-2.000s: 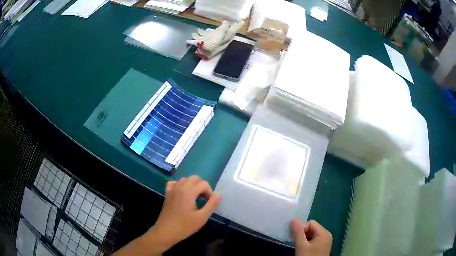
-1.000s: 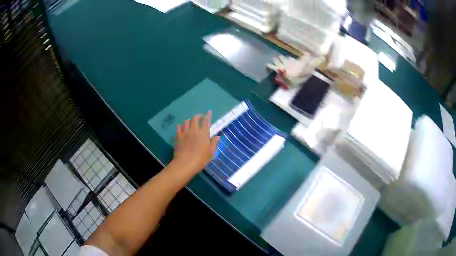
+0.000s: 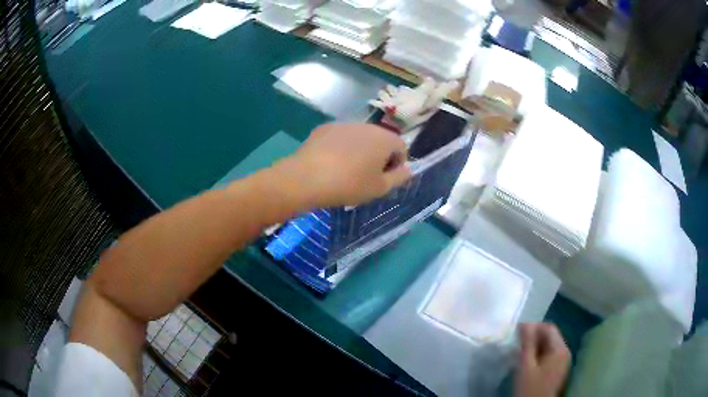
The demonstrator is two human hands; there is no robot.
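Observation:
My left hand (image 3: pixel 353 164) is closed on the upper edge of one blue cell layer (image 3: pixel 404 200), held tilted on edge with its darker face showing. The cell pile (image 3: pixel 299 248) lies below it, partly hidden by my hand and forearm. A milky sheet (image 3: pixel 411 333) lies at the table's near edge, with a pale bordered rectangle (image 3: pixel 477 293) on it. My right hand (image 3: pixel 541 360), blurred and cut off by the bottom edge, is at the sheet's right side with fingers curled. Whether it grips the sheet is unclear.
White sheet stacks (image 3: pixel 547 180) and rounded film piles (image 3: pixel 636 225) stand right of the milky sheet, with pale-green stacks (image 3: pixel 636 353) at lower right. Gloves (image 3: pixel 415 101) and a smartphone (image 3: pixel 439 136) lie behind the lifted layer. A mesh rack (image 3: pixel 178 341) is below the table.
My left hand has moved from the cell pile's left edge up and right, lifting one cell layer. My right hand, out of view one second ago, is back at the milky sheet's right side.

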